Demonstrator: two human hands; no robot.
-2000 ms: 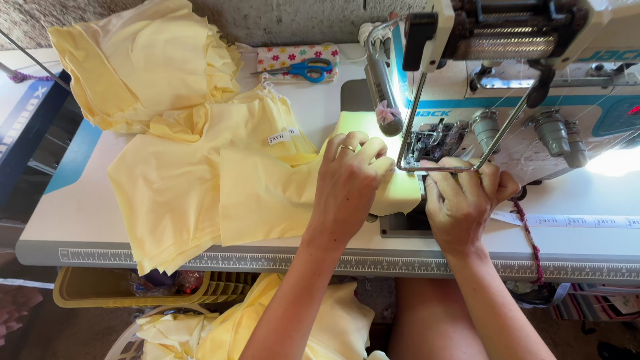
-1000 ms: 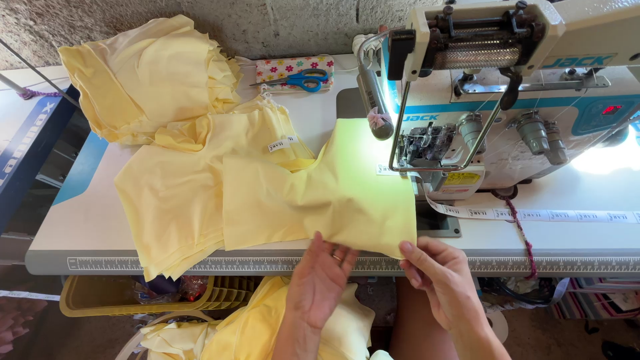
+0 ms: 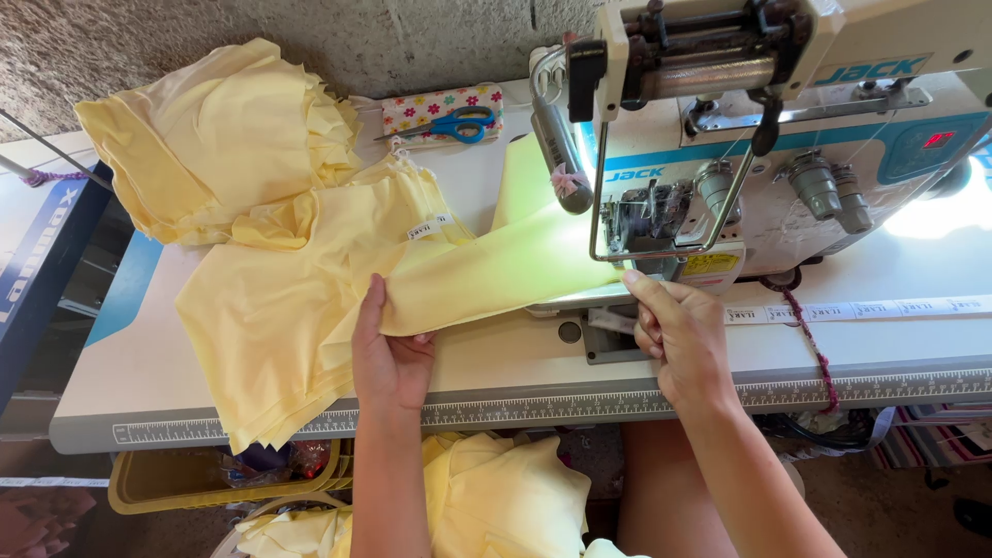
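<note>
A folded yellow fabric piece (image 3: 496, 271) stretches from my left hand to the needle area of a Jack sewing machine (image 3: 659, 174), lit by a lamp. My left hand (image 3: 394, 353) grips its left end, thumb on top and fingers beneath. At the presser foot, my right hand (image 3: 678, 325) pinches the fabric's right corner between thumb and index finger. Left of the machine lie a stack of yellow cut pieces (image 3: 263, 310), with a white printed label (image 3: 430, 226) on it, and a thicker yellow pile (image 3: 217, 139) behind.
Blue-handled scissors (image 3: 457, 124) rest on a flowered pouch (image 3: 399, 112) near the concrete wall. A printed label tape (image 3: 860, 310) runs across the table at right. A yellow basket (image 3: 178, 484) and more yellow fabric (image 3: 504, 496) are below the table edge, which carries a ruler (image 3: 535, 407).
The fabric was spread flat with both hands at its front edge; now it is folded over. My left hand has moved left, and my right hand has moved up to the presser foot.
</note>
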